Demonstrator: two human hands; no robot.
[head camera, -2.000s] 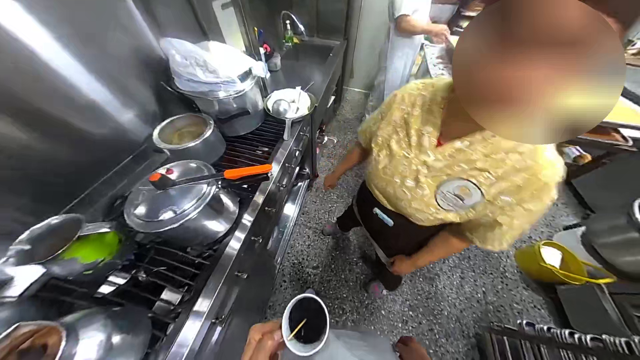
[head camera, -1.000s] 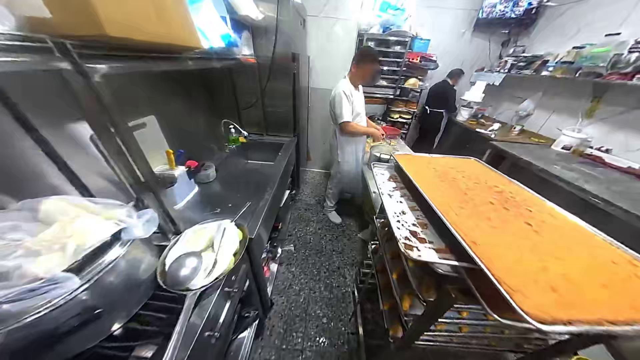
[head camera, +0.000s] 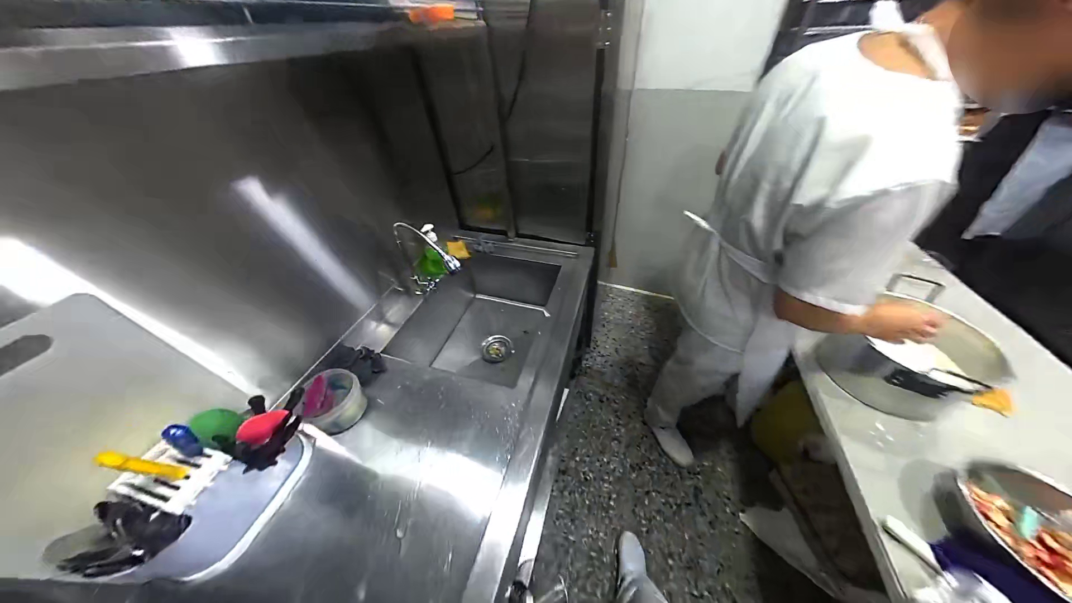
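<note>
Neither my left hand nor my right hand shows in the frame of now, so what they hold is hidden. A steel sink with a curved faucet is set into the counter ahead on the left. Beside the faucet stands a green soap bottle. Nearer, a small plastic tub sits by a dark cloth. At the lower left, a knife block holds utensils with colored handles, on a pale board or tray.
A person in white stands at the right, one hand over a large metal pot on a pale counter. A bowl of chopped food is nearer. Speckled floor runs between the counters; a steel shelf hangs at upper left.
The view has moved forward from the stove to beside the sink. The cup with dark contents, held in my left hand two seconds ago, is out of view, as is the person in the yellow top.
</note>
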